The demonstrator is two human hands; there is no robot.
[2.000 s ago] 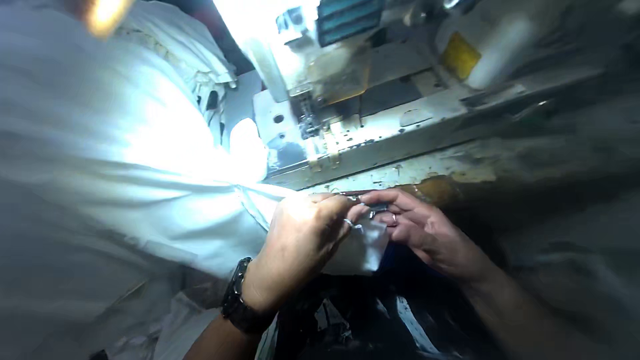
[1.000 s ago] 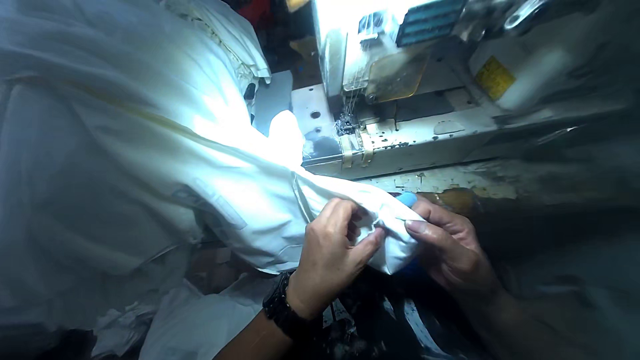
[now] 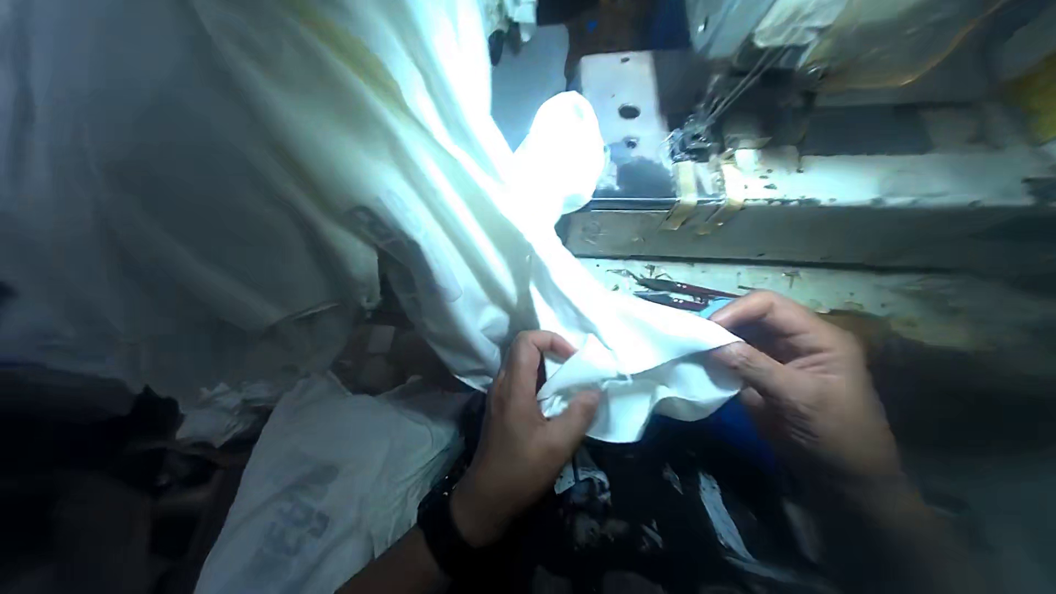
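A large piece of white fabric (image 3: pixel 462 206) hangs at the left and runs down to both hands in front of the sewing machine. My left hand (image 3: pixel 536 412), with a dark watch at its wrist, has its thumb and fingers around a folded part of the cloth. At the right, my right hand (image 3: pixel 792 371) pinches the fabric's edge between thumb and fingers. Behind the hands is the sewing machine's bed (image 3: pixel 866 186), with threads running down to its needle area (image 3: pixel 697 140); glare hides part of the cloth beside it.
Thread snips or tweezers with red handles (image 3: pixel 685 289) lie on the ledge just behind the fabric. Another white cloth with dark printing (image 3: pixel 330 470) lies at the lower left. A dark, pale-marked surface or garment (image 3: pixel 660 511) is below the hands.
Two seconds ago both hands were close together at a small part of the cloth; now they are apart with more of it spread between them. The view has moved closer and shifted.
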